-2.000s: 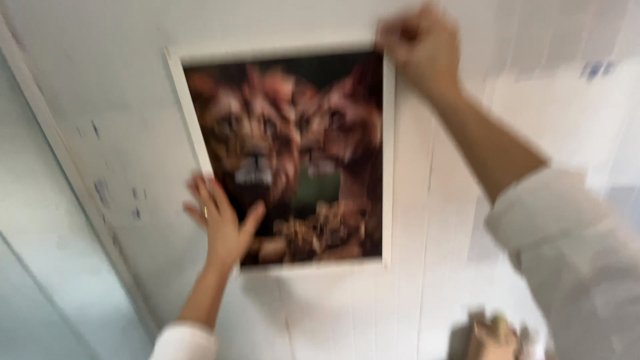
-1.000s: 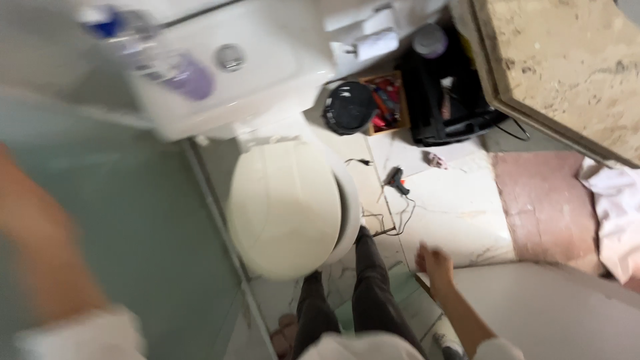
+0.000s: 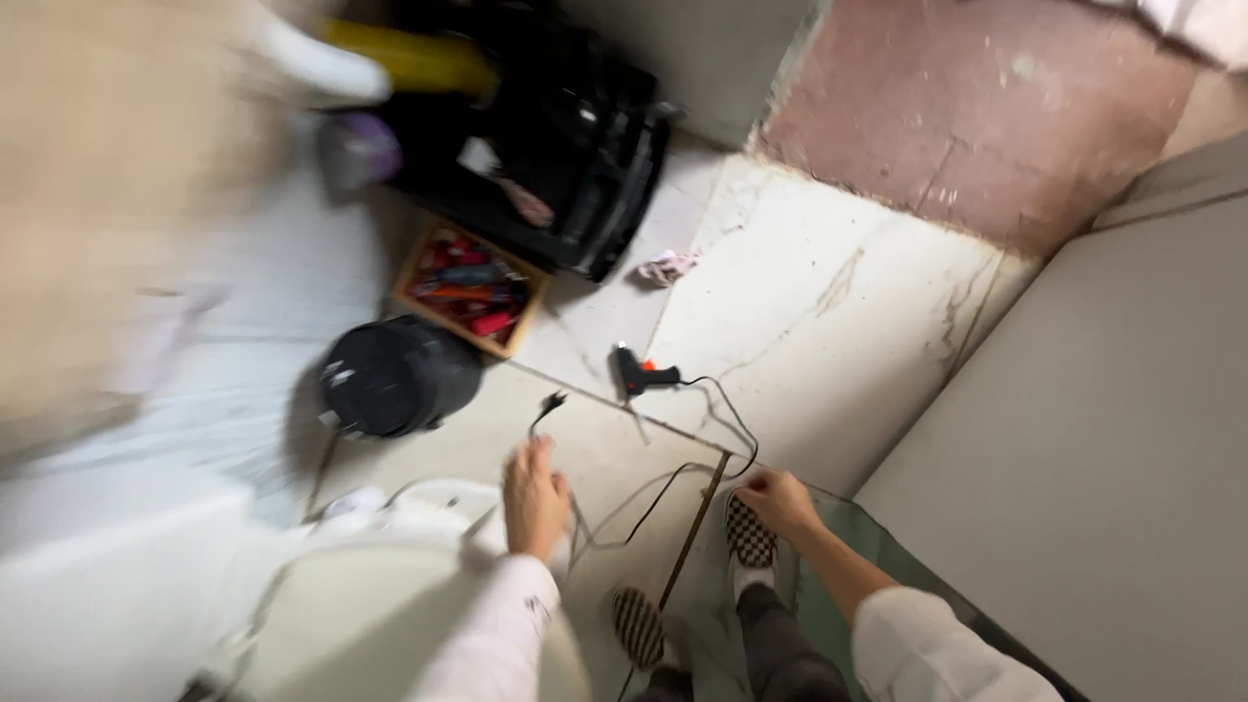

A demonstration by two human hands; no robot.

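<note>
My left hand (image 3: 535,502) hangs over the tiled floor beside the toilet, fingers loosely together, just below the black plug (image 3: 554,401) of a cord; whether it touches the cord I cannot tell. My right hand (image 3: 777,502) appears above a checkered shoe (image 3: 749,531), fingers curled, and I cannot tell if anything is between them. A black hot glue gun (image 3: 643,372) with an orange trigger lies on the tiles ahead of both hands. Its black cord (image 3: 651,511) loops across the floor between them.
A wooden box (image 3: 526,317) of assorted items stands by a black bucket (image 3: 398,377) and an open black bag (image 3: 614,175). The closed toilet lid (image 3: 390,624) is at lower left. A crumpled cloth or paper (image 3: 667,267) lies on the tiles. A white panel (image 3: 1082,390) borders the right.
Two seconds ago both hands were at a framed lion picture on a wall. The view has swung down to the floor, and my left hand now appears above the tiles.
</note>
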